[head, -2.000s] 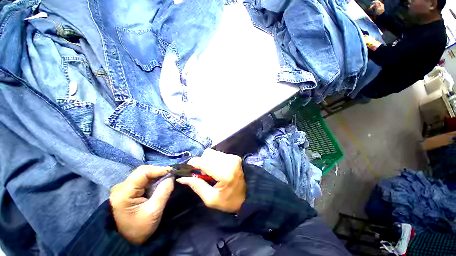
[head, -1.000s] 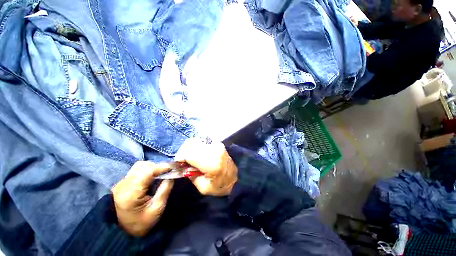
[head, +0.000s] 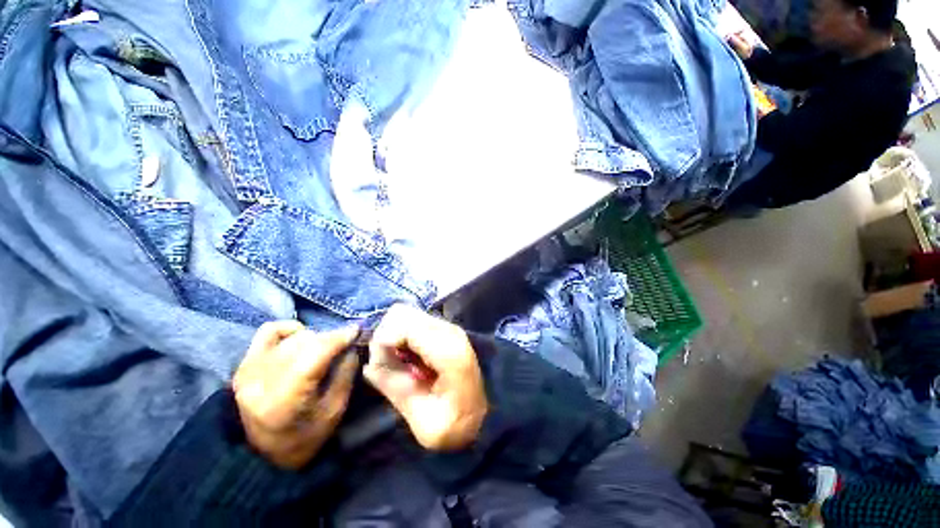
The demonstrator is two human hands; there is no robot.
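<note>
A large mid-blue denim garment [head: 98, 361] lies over the table edge and lap at the left. My left hand [head: 292, 392] pinches a small bit of its edge between thumb and fingers. My right hand [head: 428, 376] is right beside it, fingertips at the same edge. The red grip of the thread snips [head: 414, 363] shows inside my right palm. The blades are hidden or blurred between the hands. A stitched denim flap [head: 299, 253] lies just beyond my hands.
Faded denim garments [head: 283, 88] lie on the white tabletop [head: 484, 155]. More denim [head: 660, 93] hangs over its right edge. A green crate [head: 655, 284] stands below beside bunched denim [head: 593, 340]. A dark blue pile [head: 866, 413] is on the floor. A person [head: 825, 119] works at upper right.
My right hand has turned, its fingertips now at the edge beside my left fingers. The snips' blades, visible before, no longer show. The other person has leaned and shifted their hands.
</note>
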